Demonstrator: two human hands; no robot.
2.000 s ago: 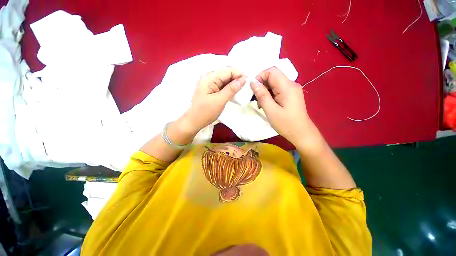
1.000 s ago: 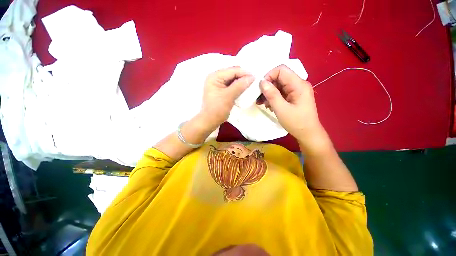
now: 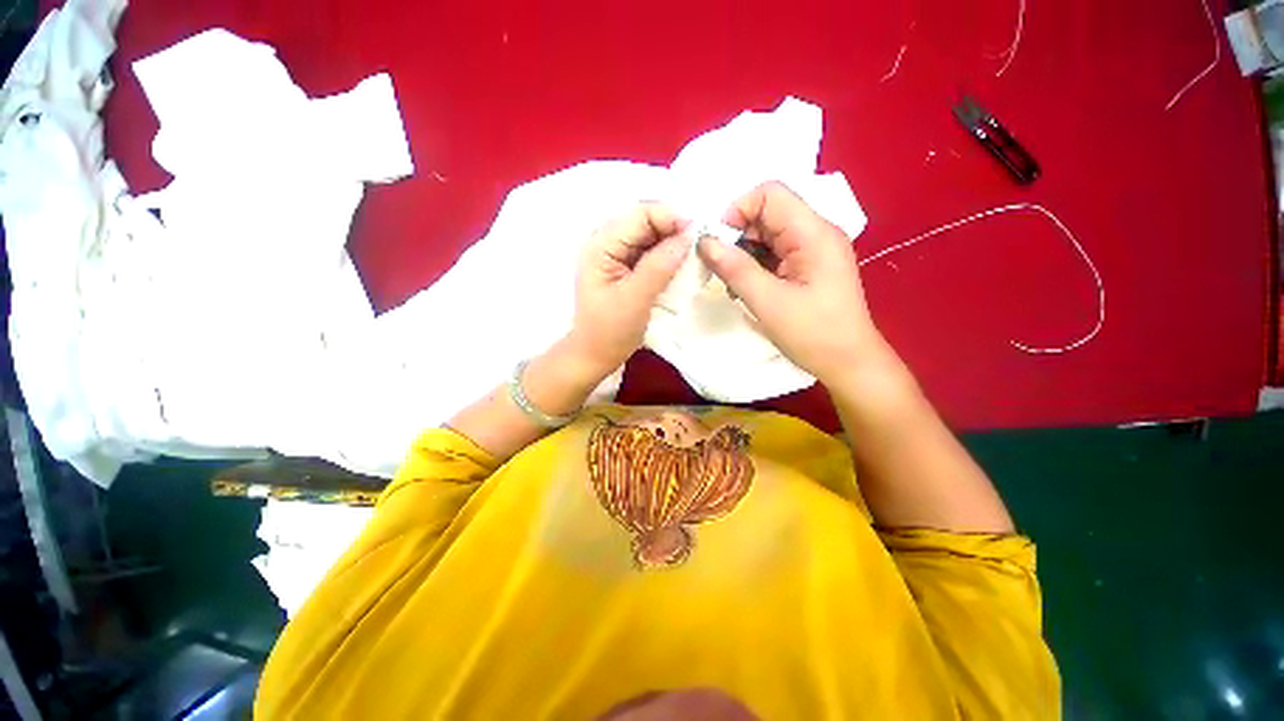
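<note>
A white garment (image 3: 563,211) lies on the red table and runs under both hands. My left hand (image 3: 620,282) pinches the cloth between thumb and forefinger. My right hand (image 3: 796,275) is close beside it, thumb and forefinger pinched at the same bit of cloth; a dark band shows near its fingers. No needle can be made out. A white sewing thread (image 3: 1084,268) trails from the right hand in a loop over the table. Black thread snips (image 3: 998,142) lie to the right, beyond the thread.
A heap of white garments (image 3: 211,324) covers the left of the red table (image 3: 563,71). Loose thread ends (image 3: 1014,40) lie at the far right. A yellow marked strip (image 3: 296,493) is at the near left edge. A pale item (image 3: 1250,40) is at the far right corner.
My hands have come together; the fingertips were apart a second ago. A bit of cloth now stands between them. The thread loop has barely shifted.
</note>
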